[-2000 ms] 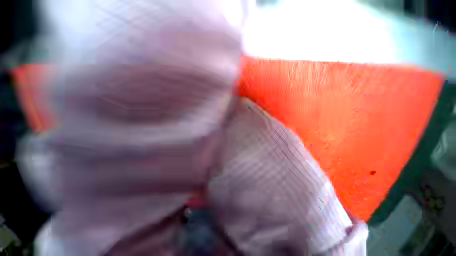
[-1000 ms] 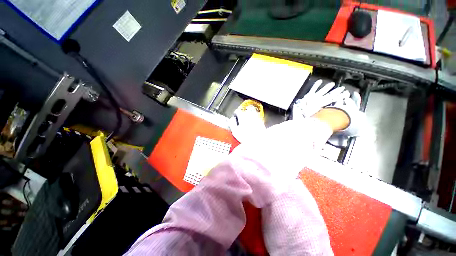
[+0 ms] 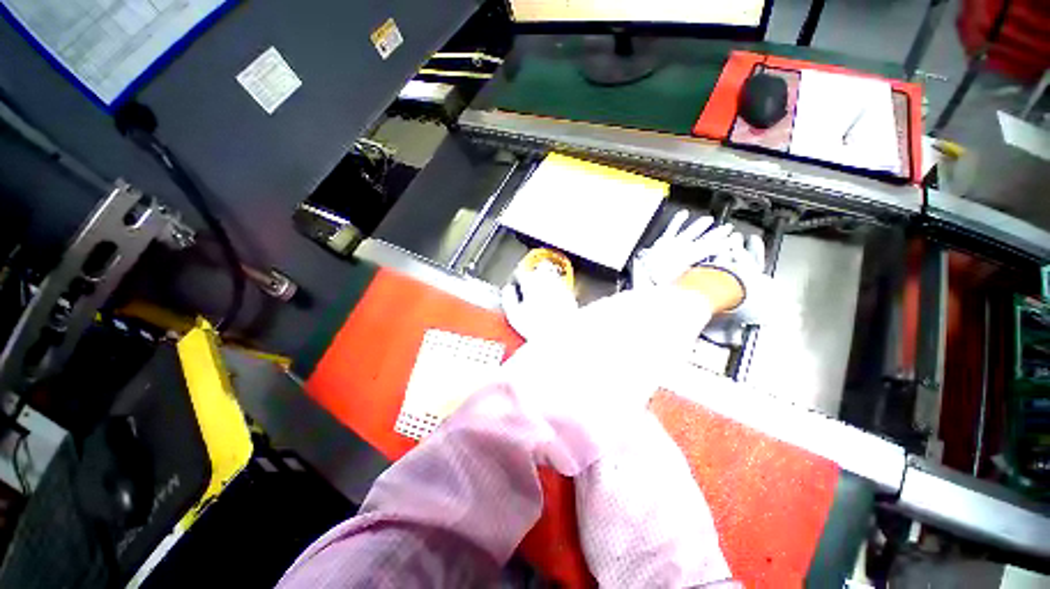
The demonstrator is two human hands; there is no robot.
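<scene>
My left hand (image 3: pixel 537 301), in a white glove, is beside a yellow-orange ring (image 3: pixel 555 262) over the conveyor; whether it grips the ring is unclear. My right hand (image 3: pixel 728 267) is further right over the rails, with bare skin at the wrist. White glove fingers are spread flat there; worn and loose gloves cannot be told apart. A white panel with a yellow edge (image 3: pixel 585 213) lies between the rails, just beyond both hands. My pink sleeves overlap, and glare washes out the forearms. A dotted label sheet (image 3: pixel 443 385) lies on the red mat (image 3: pixel 748 489), partly beside a sleeve.
Metal conveyor rails (image 3: pixel 806 420) run across. Beyond them are a monitor base (image 3: pixel 623 60), a black mouse (image 3: pixel 763 100) and a white paper with a pen (image 3: pixel 844 120) on a red-edged pad. A perforated metal bracket (image 3: pixel 98 259) and a yellow-edged black case (image 3: pixel 217 403) are at left.
Two seconds ago, blurred sleeves filled the view; one second ago, both hands were over the conveyor. Since then the view has shifted, bringing the monitor's lower edge in. The hands keep about the same places.
</scene>
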